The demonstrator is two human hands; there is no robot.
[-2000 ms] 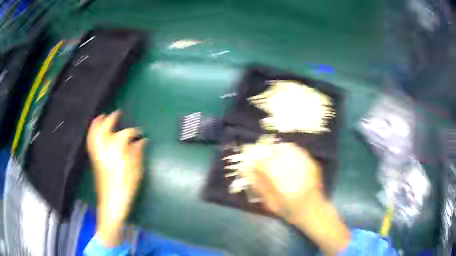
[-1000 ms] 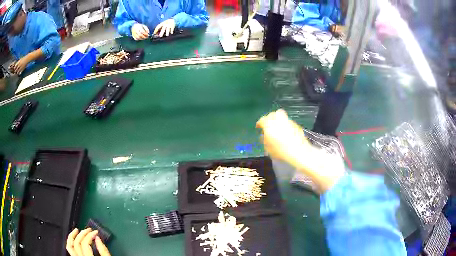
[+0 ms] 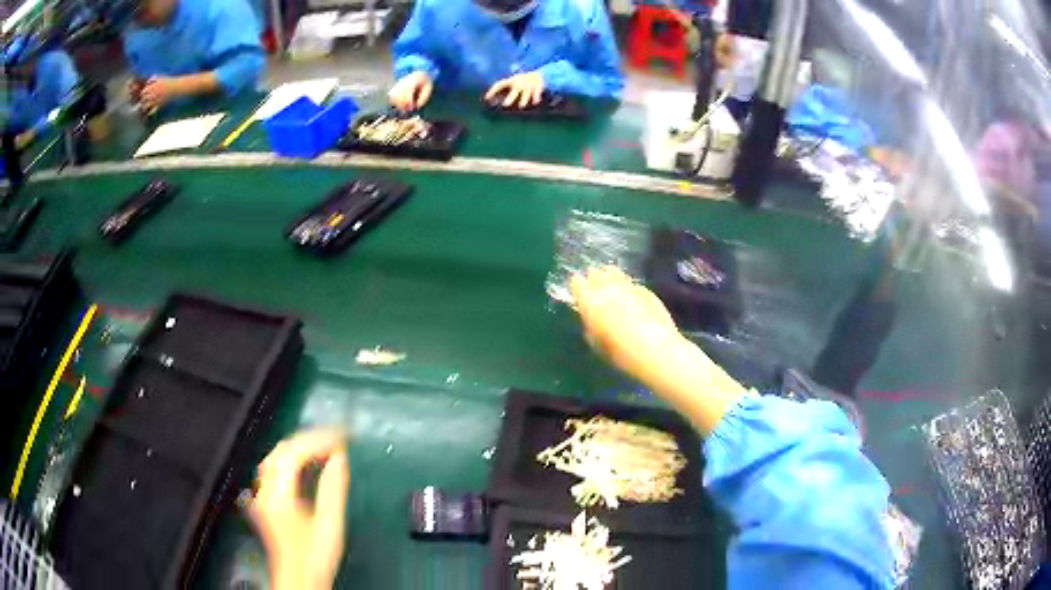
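My right hand (image 3: 622, 317) is stretched out over the green bench, its fingers at a clear plastic bag (image 3: 594, 244); whether they grip it is blurred. My left hand (image 3: 302, 490) is raised at the lower left, thumb and fingers curved apart, with nothing clearly seen in it. Long pale gold strips (image 3: 617, 459) are heaped in the far black parts tray (image 3: 524, 421). Short pale contacts (image 3: 567, 559) lie in the near tray, cut off by the bottom edge. A ribbed row of black housings (image 3: 450, 514) sits left of the trays.
A large black compartment tray (image 3: 173, 426) is at left. A dark tray (image 3: 692, 277) stands beyond my right hand. Slim black trays (image 3: 346, 214) lie on the belt. A blue bin (image 3: 311, 126) and people in blue smocks are across the bench. Clear bags of parts (image 3: 980, 484) are at right.
The view has shifted, so the trays sit farther right. My left hand has come up into fuller view, away from the black block it was beside. My right hand is now at a clear bag.
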